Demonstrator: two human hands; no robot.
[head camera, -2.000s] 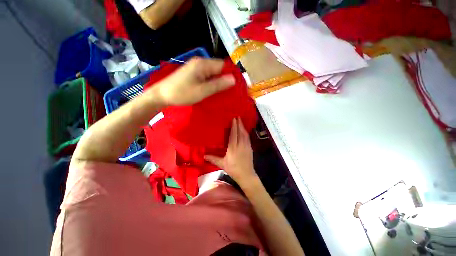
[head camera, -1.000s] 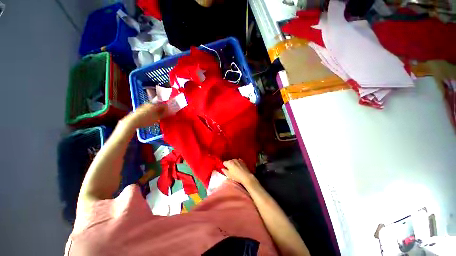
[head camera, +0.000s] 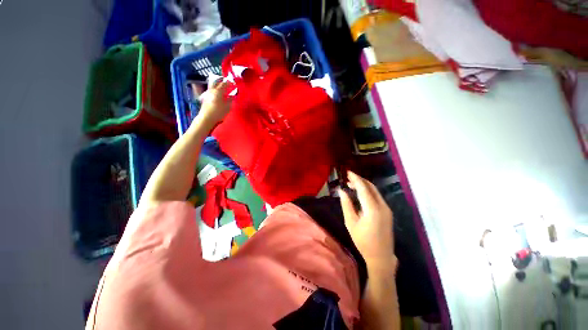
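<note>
A heap of red fabric pieces (head camera: 284, 129) with small pale bits lies over the blue basket (head camera: 179, 97) and hangs over its near side. My left hand (head camera: 218, 102) is at the heap's upper left edge, its fingers closed on the cloth beside a pale bit. My right hand (head camera: 369, 216) is off the cloth, to its lower right, with thumb and fingers raised. Something dark and blurred is at its fingertips; I cannot tell whether it is held.
The white machine table (head camera: 477, 148) is at right, with pale pieces (head camera: 470, 38) on it. A green crate (head camera: 116, 90) and dark blue crate (head camera: 103, 193) stand at left. Red scraps (head camera: 222, 203) lie below the basket. Another blue bin (head camera: 132, 22) is at upper left.
My right hand has left the lower edge of the red cloth and moved right. My left hand has moved slightly up along the cloth's left edge. The view has shifted.
</note>
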